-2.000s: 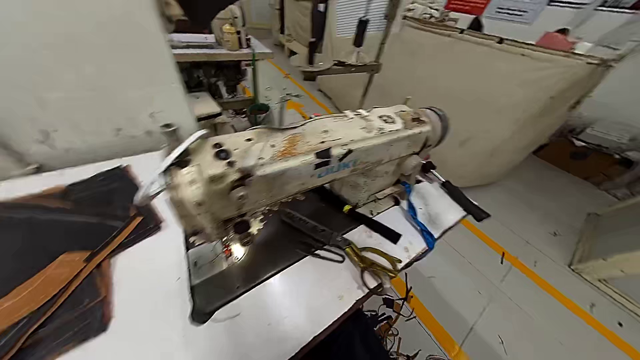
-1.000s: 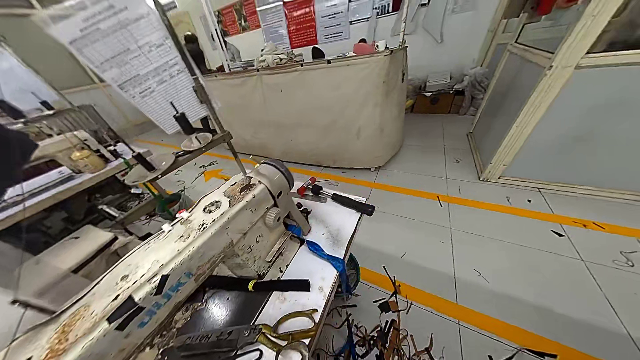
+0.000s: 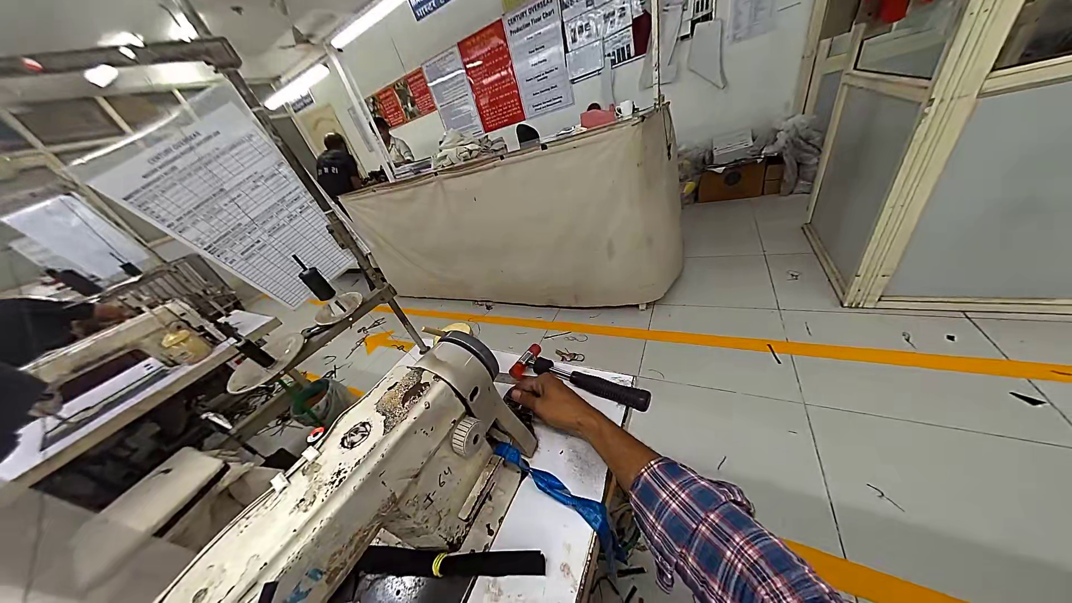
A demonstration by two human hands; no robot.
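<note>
My right hand [image 3: 554,404], in a plaid sleeve, reaches to the far end of the white sewing table [image 3: 563,502], beside the handwheel end of a worn industrial sewing machine [image 3: 419,427]. Its fingertips are at a small dark item [image 3: 521,402], too hidden to name. Just beyond the hand lies a hammer with a red head [image 3: 526,360] and black grip [image 3: 610,390]. Blue plastic strip [image 3: 561,494] trails over the table by the machine. A black strip with a yellow band [image 3: 469,563] lies near the machine's arm. My left hand is out of view.
A thread stand with black cones [image 3: 316,283] rises behind the machine. At the left, a person's arm [image 3: 50,322] is at another sewing machine. A cloth-covered counter [image 3: 536,226] stands ahead, with people behind it. Thread scraps and yellow lines [image 3: 712,342] mark the tiled floor.
My right hand has come into view and reached the table's far end by the hammer. The view has swung right, and the dark pieces and scissors seen earlier are out of frame.
</note>
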